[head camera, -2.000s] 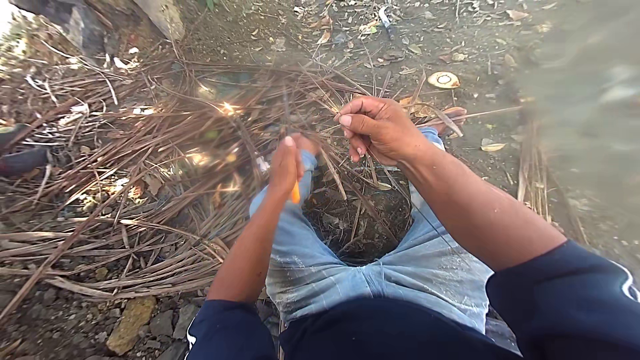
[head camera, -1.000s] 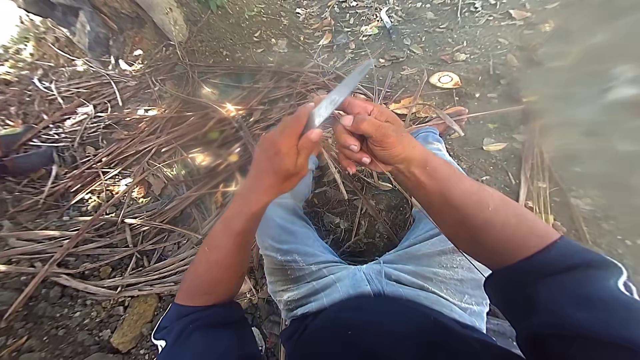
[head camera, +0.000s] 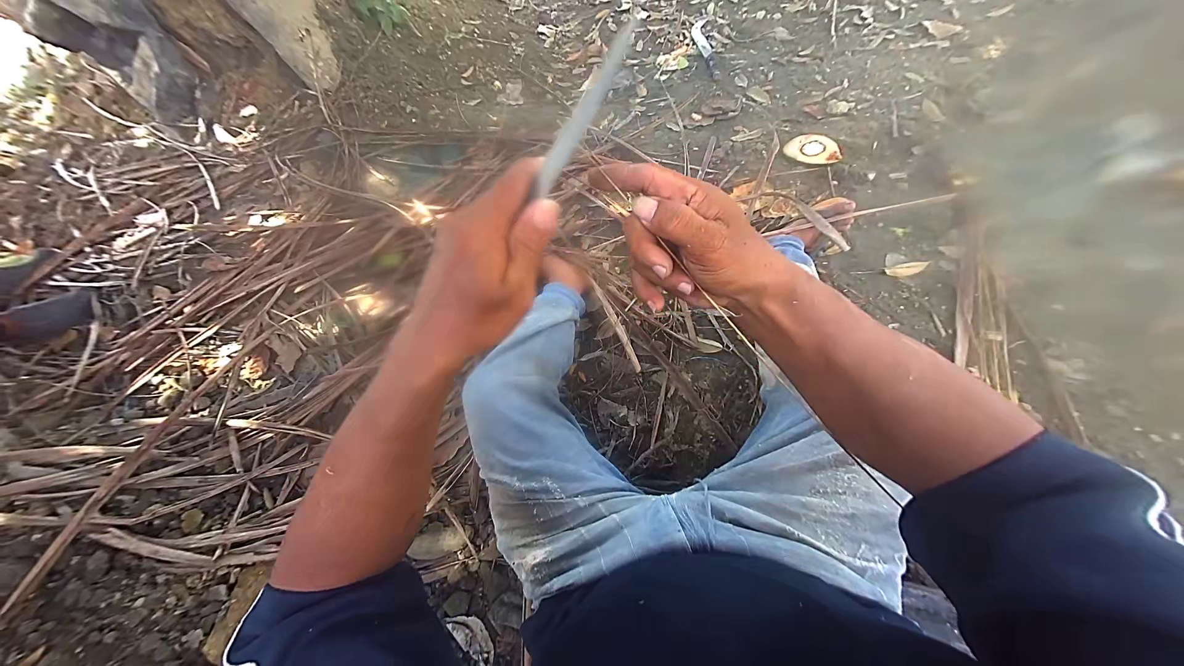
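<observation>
My left hand is closed around the handle of a knife; its blade points up and away, a little blurred. To its right, my right hand pinches a thin plant strip between thumb and forefinger. That strip trails down past the wrist, along the forearm toward my lap. The two hands are apart, above my spread legs in light blue jeans. The knife handle is hidden in my left fist.
Dry leaf strips lie heaped on the ground at left and between my feet. Beyond the right hand lies a pale round piece with a ringed centre. Rocks stand at upper left, and a curved object lies at the top.
The knife blade, pointing down to the lower right two seconds ago as an orange blur, was beside the right fingers one second ago. Now it points up, and my left hand has moved away from the right.
</observation>
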